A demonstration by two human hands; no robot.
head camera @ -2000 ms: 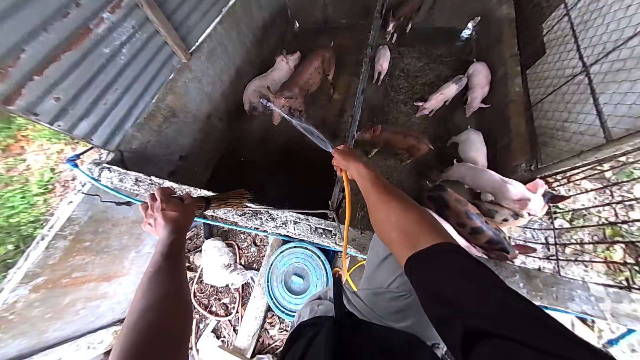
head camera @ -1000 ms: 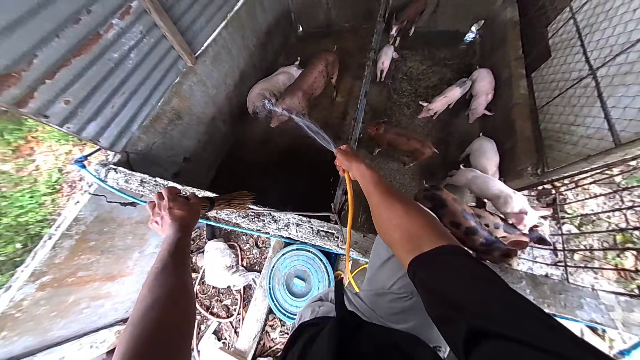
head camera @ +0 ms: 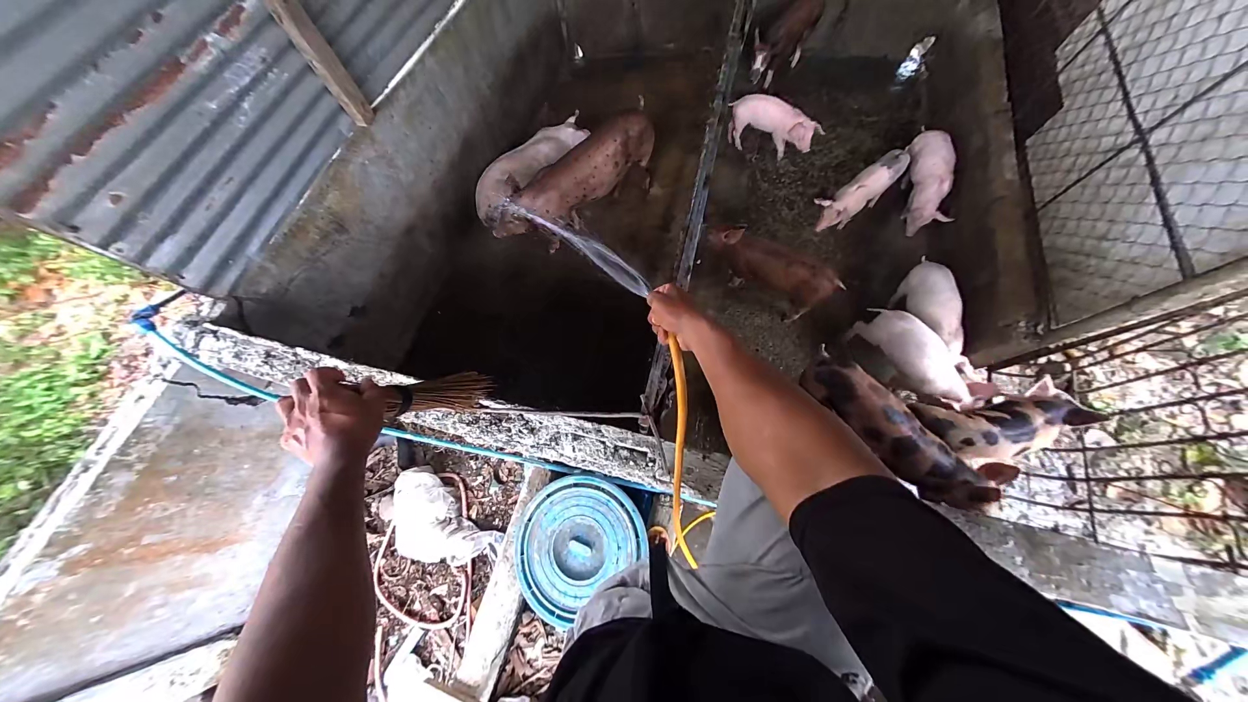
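My right hand [head camera: 678, 317] grips the end of a yellow hose [head camera: 679, 419] above the pen divider. A spray of water [head camera: 590, 252] leaves the hose and reaches two pigs in the left pen, a pale pig [head camera: 526, 166] and a reddish-brown spotted pig [head camera: 595, 168]. Closed around the bound end of a stick broom [head camera: 448, 391], my left hand [head camera: 331, 414] is over the near concrete wall, with the bristles pointing right. Several pink piglets [head camera: 931, 180], a brown pig [head camera: 780, 268] and black-spotted pigs [head camera: 902, 429] stand in the right pen.
A metal divider [head camera: 700, 185] separates the pens. Along the near concrete wall [head camera: 585, 444] runs a thin blue pipe [head camera: 468, 448]. Below it are a blue lidded bucket [head camera: 582, 546] and a white plastic bag [head camera: 429, 517]. Corrugated metal [head camera: 195, 107] borders the left; wire mesh [head camera: 1150, 146] borders the right.
Near the divider, the small pink piglet has turned sideways, facing right. The black-spotted pigs have shifted at the right pen's near edge. Both hands keep nearly the same places, and water still sprays.
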